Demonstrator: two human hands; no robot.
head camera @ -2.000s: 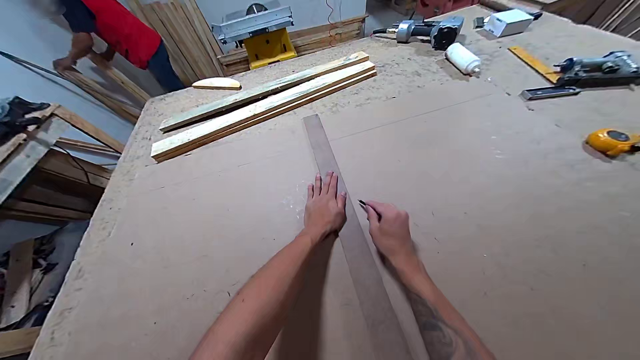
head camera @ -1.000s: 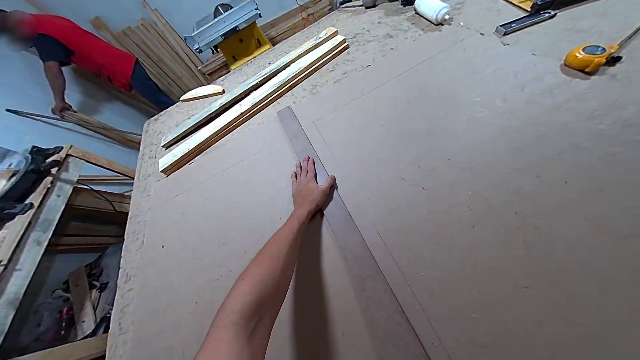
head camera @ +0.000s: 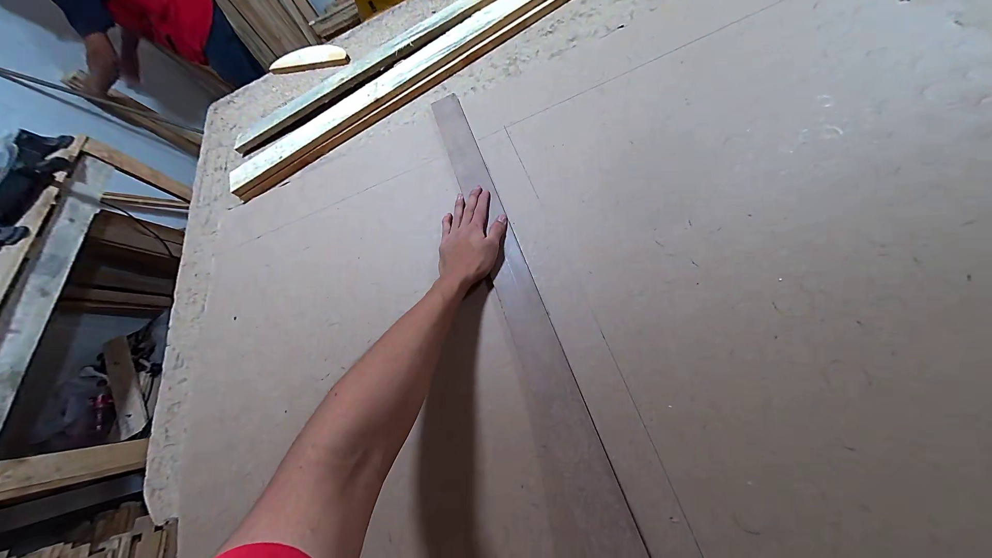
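Note:
My left hand [head camera: 470,246] lies flat on a long, flat brown strip [head camera: 552,333], fingers a little apart, pressing on it rather than gripping. The strip runs from the upper middle down past the bottom edge of the view. Beneath it is a large brown sheet or board [head camera: 744,325]. Thin dark lines are drawn on the sheet, one of them to the right of the strip and roughly along it, others crossing near its far end. My right hand is out of view.
Pale wooden boards [head camera: 387,85] lie beyond the strip's far end, near a small curved wood piece [head camera: 310,58]. A person in red [head camera: 174,31] handles wood strips at the upper left. A wooden frame [head camera: 46,287] stands left of the table edge.
My right hand, beside the strip with a small dark marking tool two seconds ago, has left the view. A drawn line now shows to the right of the strip. The view has shifted.

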